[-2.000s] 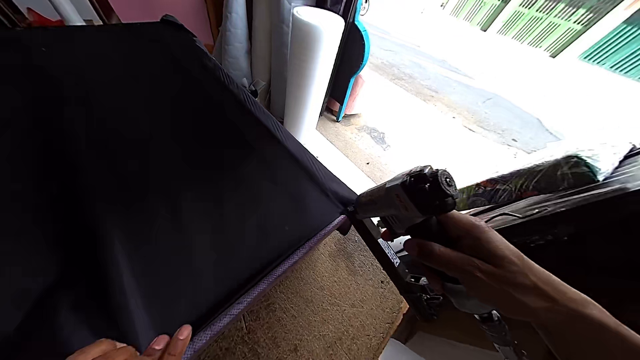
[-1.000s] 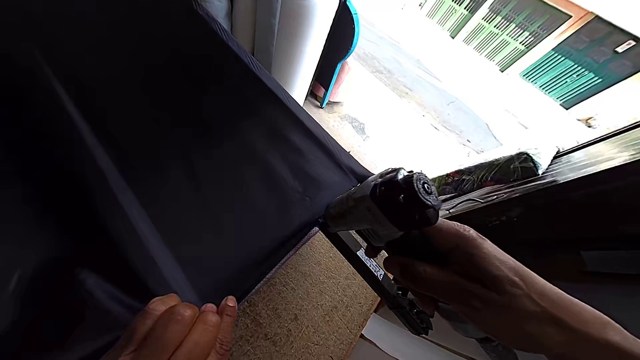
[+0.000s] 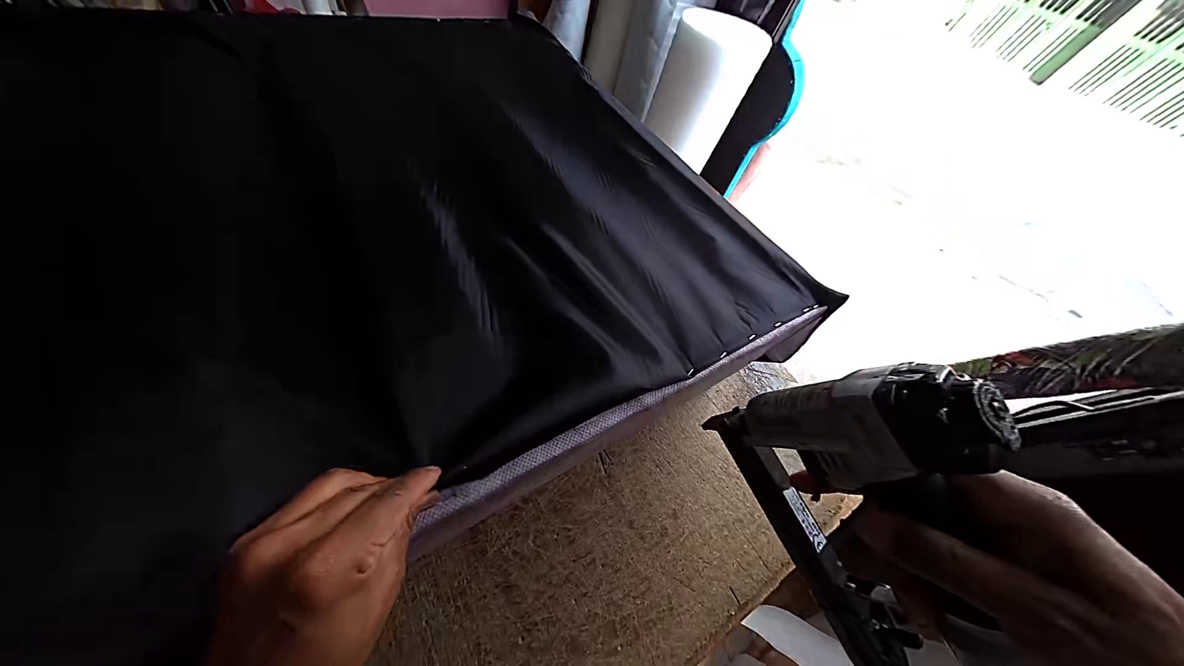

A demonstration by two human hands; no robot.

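A black fabric sheet (image 3: 370,231) covers a large flat piece whose edge is wrapped in grey-purple woven upholstery fabric (image 3: 573,435). Several staples (image 3: 723,355) run along that edge near the right corner. My left hand (image 3: 324,555) pinches the black sheet's edge between thumb and fingers, low on the near side. In my right hand (image 3: 1017,555) is a pneumatic staple gun (image 3: 860,425), gripped by its handle. Its nose is just off the edge, to the right of the staples, and does not touch the fabric.
Under the piece lies a worn fibreboard work surface (image 3: 592,546). A white roll (image 3: 710,83) and other rolls stand behind it, beside a dark panel with a turquoise edge (image 3: 795,74). Bright pavement (image 3: 925,203) lies beyond, and a plastic-wrapped patterned bundle (image 3: 1082,361) is at the right.
The staple gun has come away from the fabric edge, where its nose was against it, and staples now show there. My left hand now pinches the black sheet's edge.
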